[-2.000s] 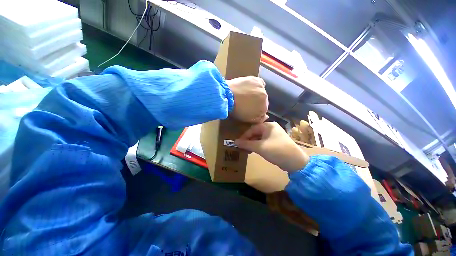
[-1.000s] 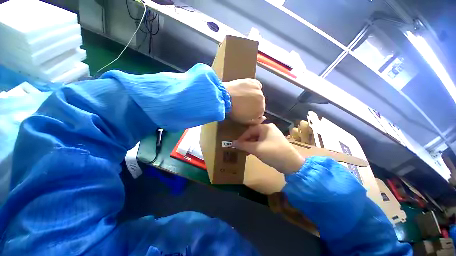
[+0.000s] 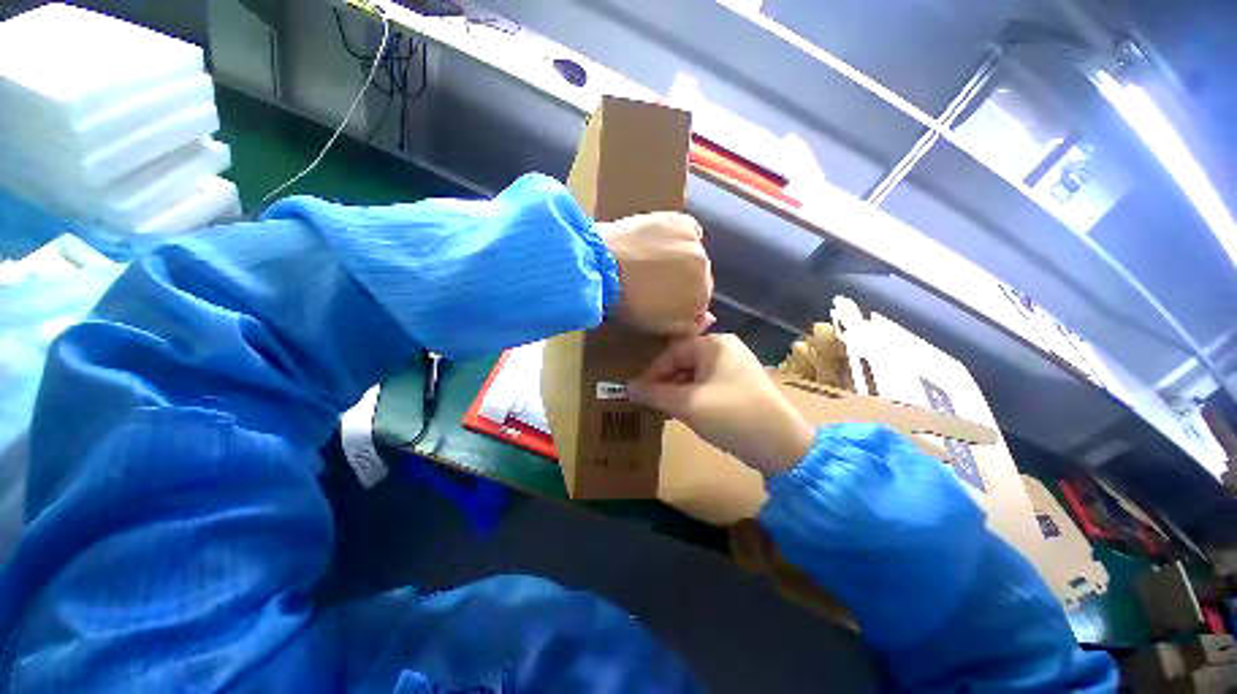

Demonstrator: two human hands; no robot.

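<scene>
A brown cardboard carton (image 3: 627, 454) stands with its narrow side facing me, a dark printed code low on it. A tiny white barcode label (image 3: 612, 391) lies against that side just above the code. My right hand (image 3: 726, 393) pinches the label's right end between thumb and finger. My left hand (image 3: 661, 271) is curled across the carton's narrow side above the label. Its fingertips are partly hidden, so I cannot tell what they hold.
A red tray (image 3: 507, 423) with white foam is left of the carton. An open carton (image 3: 1011, 502) with slotted flaps lies to the right. Stacked white foam (image 3: 115, 122) is at the far left. A white shelf (image 3: 868, 227) runs behind. A white label strip (image 3: 364, 441) hangs at the bench edge.
The carton and both hands have shifted slightly left in view. The label now lies straighter above the printed code, with my right fingers still at its end.
</scene>
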